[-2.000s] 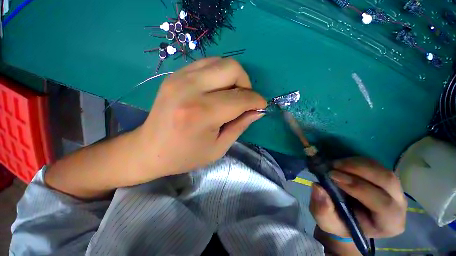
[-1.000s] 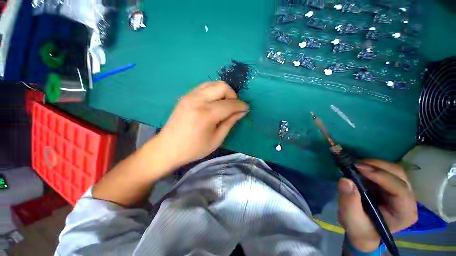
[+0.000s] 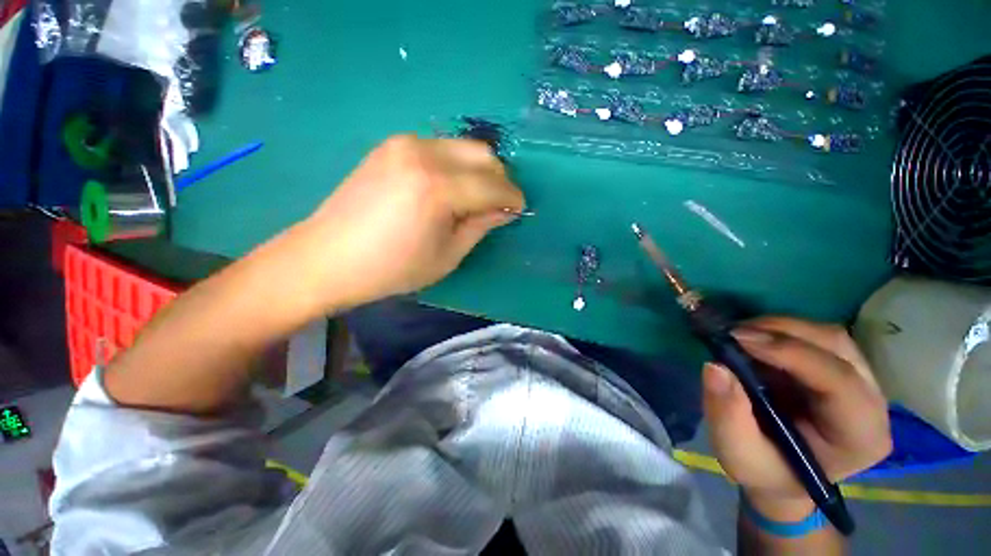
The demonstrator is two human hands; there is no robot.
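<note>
My left hand is over the green mat, thumb and fingertips pinched on a thin silvery strand, seemingly solder wire; its short end sticks out to the right. My right hand holds the black soldering iron like a pen, its coppery tip pointing up and left above the mat. A small circuit board lies between the hands, with a white-headed component just below it. The iron tip is apart from the board. A dark tangle of lead wires lies behind my left fingers, partly hidden.
A blister tray with rows of boards is at the far right. A clear strip lies below it. A fan and off-white pot stand right. A blue stick, green-centred spools and red tray are left.
My left hand moved away from the board, which now lies free with the white-headed component beside it. The iron tip has drawn back from the board. The view has shifted, showing more mat.
</note>
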